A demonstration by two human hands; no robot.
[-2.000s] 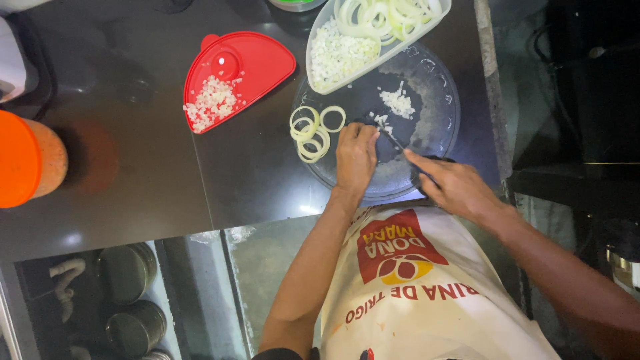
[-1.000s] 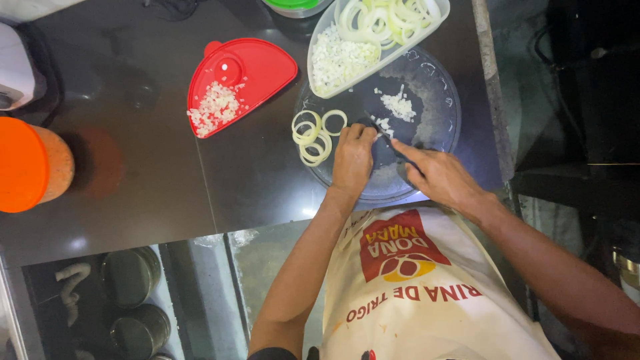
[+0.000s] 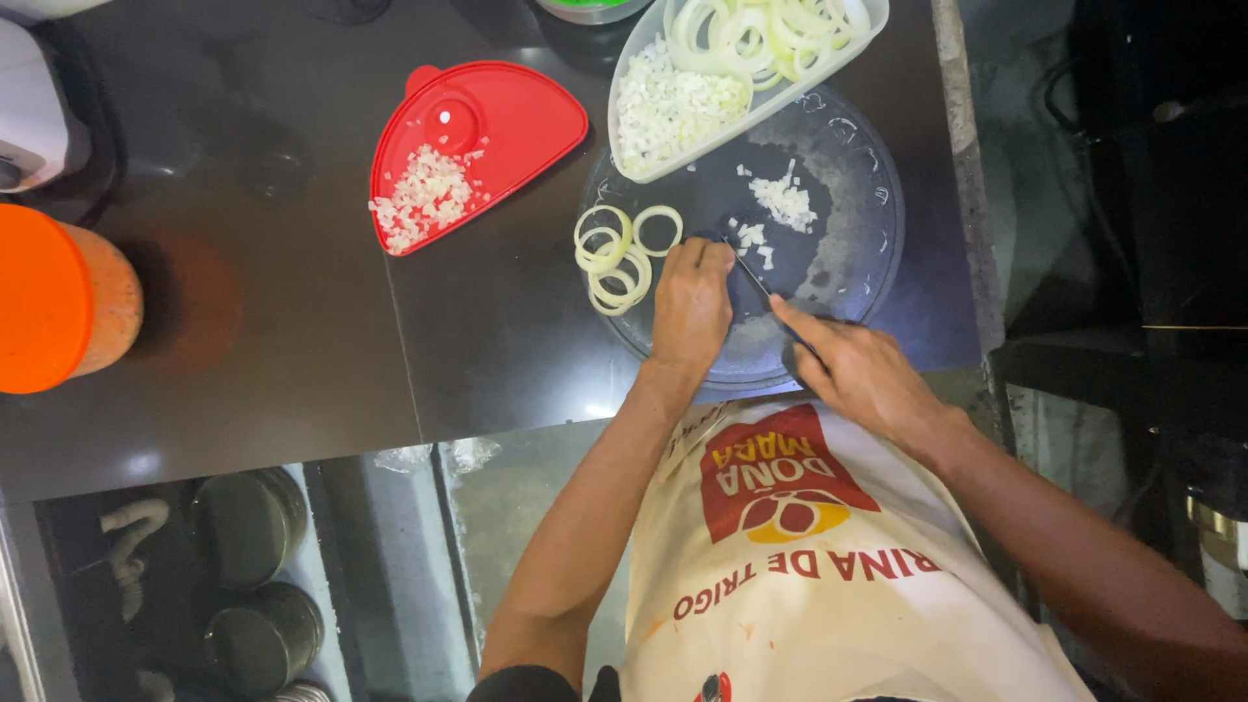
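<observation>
My right hand (image 3: 853,366) grips a small knife (image 3: 760,283), its tip down on a round dark board (image 3: 858,224) beside my left hand. The fingers of my left hand (image 3: 694,297) are bunched on the board at the blade tip; what they press or hold is mostly hidden. Several onion rings (image 3: 612,258) lie at the board's left, and diced onion (image 3: 783,200) sits in small piles to the right of my left fingers. A clear plastic container (image 3: 751,117) with onion rings and diced onion overlaps the board's far edge.
A red plastic lid (image 3: 526,117) with chopped pale bits stands left of the board. An orange-lidded tub (image 3: 44,297) and a white appliance (image 3: 34,107) are at far left. A green and metal bowl (image 3: 595,10) shows at the top. Round pans (image 3: 263,634) lie below the counter (image 3: 292,370).
Both hands stay over the same part of the board, with the knife still in my right hand. The onion rings have stayed beside my left hand.
</observation>
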